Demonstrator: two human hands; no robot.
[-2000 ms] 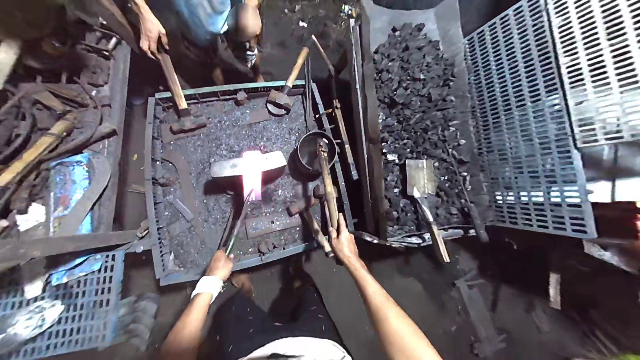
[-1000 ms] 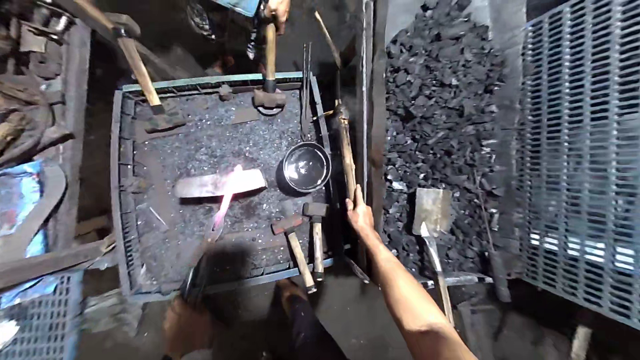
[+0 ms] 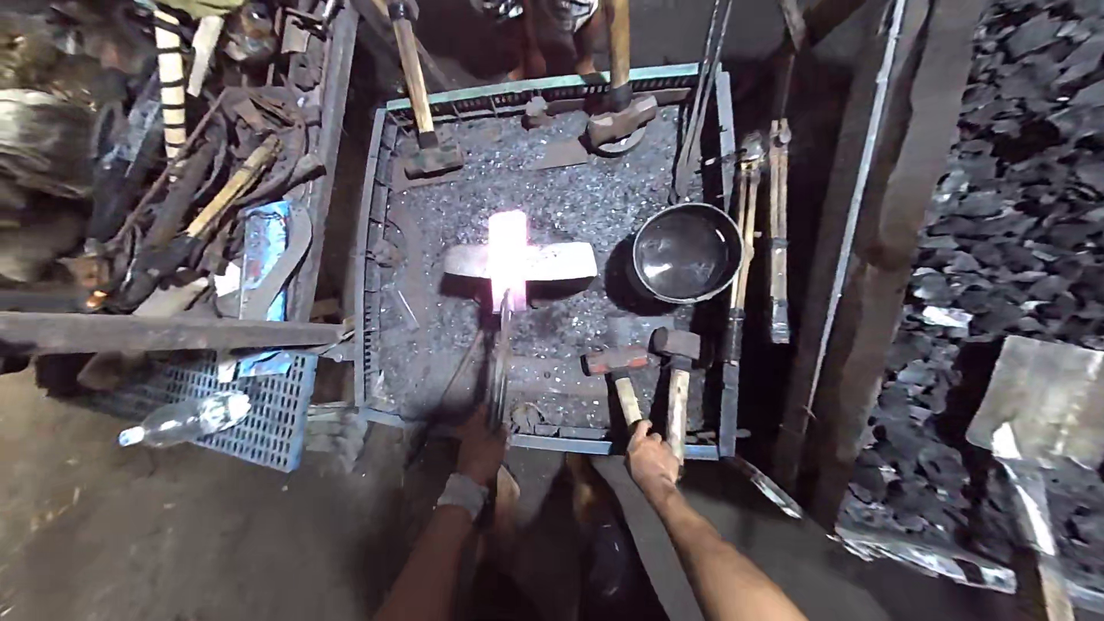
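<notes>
My left hand (image 3: 481, 442), with a pale band at the wrist, is closed on the handles of metal tongs (image 3: 500, 362). Their jaws hold a glowing, white-hot metal bar (image 3: 508, 250), which lies across a pale metal anvil block (image 3: 561, 261). My right hand (image 3: 651, 455) grips the wooden handle of a hammer with a reddish head (image 3: 615, 360) at the tray's near edge. Beside it, close to my fingers, lies a second hammer (image 3: 677, 343) with a dark head. A round black pan of liquid (image 3: 687, 253) stands right of the anvil block.
Two long-handled sledgehammers (image 3: 434, 160) (image 3: 621, 123) rest at the tray's far side, near another person's legs (image 3: 556, 43). The grit-filled tray has a raised rim (image 3: 552, 445). Charcoal (image 3: 1009, 216) and a shovel (image 3: 1039, 401) are at right; scrap tools, a crate (image 3: 267, 431) and a plastic bottle (image 3: 194, 420) at left.
My right hand has left the wooden-handled tool right of the pan and now holds the reddish-headed hammer. The glowing bar, slanted a second ago, now lies straight across the anvil block. The view has shifted.
</notes>
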